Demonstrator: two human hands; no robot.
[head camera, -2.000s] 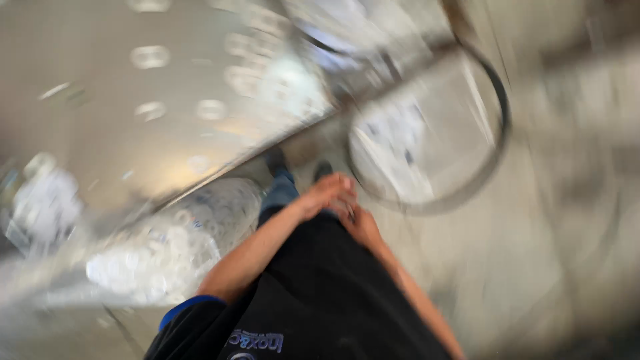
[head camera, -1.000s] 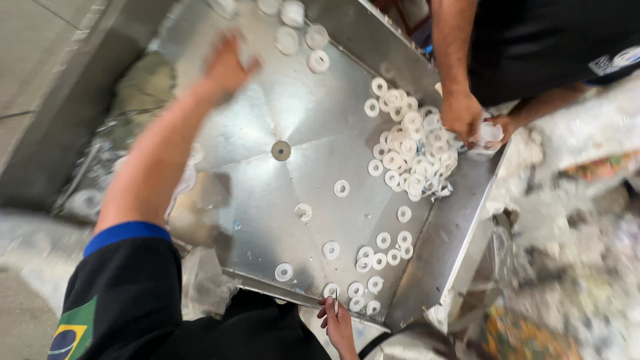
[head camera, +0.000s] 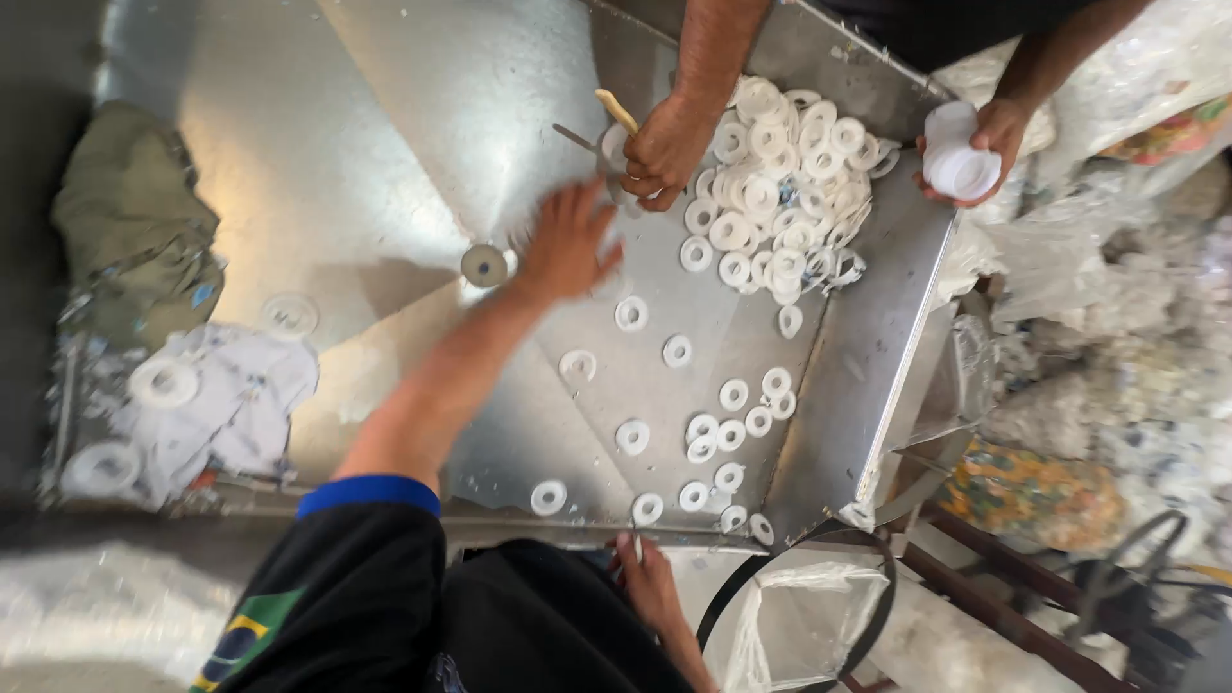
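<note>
My left hand (head camera: 570, 241), blurred, reaches over the metal sorting table with its fingers apart and nothing seen in it. It is near a co-worker's hand that grips a tool with a yellowish handle (head camera: 616, 111). At the table's near edge, my right hand (head camera: 643, 568) has its fingers around something thin and pale that I cannot make out. White plastic rings (head camera: 632, 437) lie scattered between my hands, and a large pile of such rings (head camera: 765, 192) lies by the co-worker. The co-worker's other hand holds a stack of white plastic discs (head camera: 962, 171).
An olive cloth (head camera: 135, 226) and a pale rag (head camera: 241, 404) lie at the table's left end. A round drain hole (head camera: 484, 266) is near its middle. Raised metal walls (head camera: 866, 337) edge the table. A hoop with a clear bag (head camera: 808, 606) hangs below; plastic waste (head camera: 1068, 404) is at right.
Two seconds ago my hands were together in front of me, away from the table's surface. Since one second ago, my left hand has moved toward the co-worker, whose hands have moved apart.
</note>
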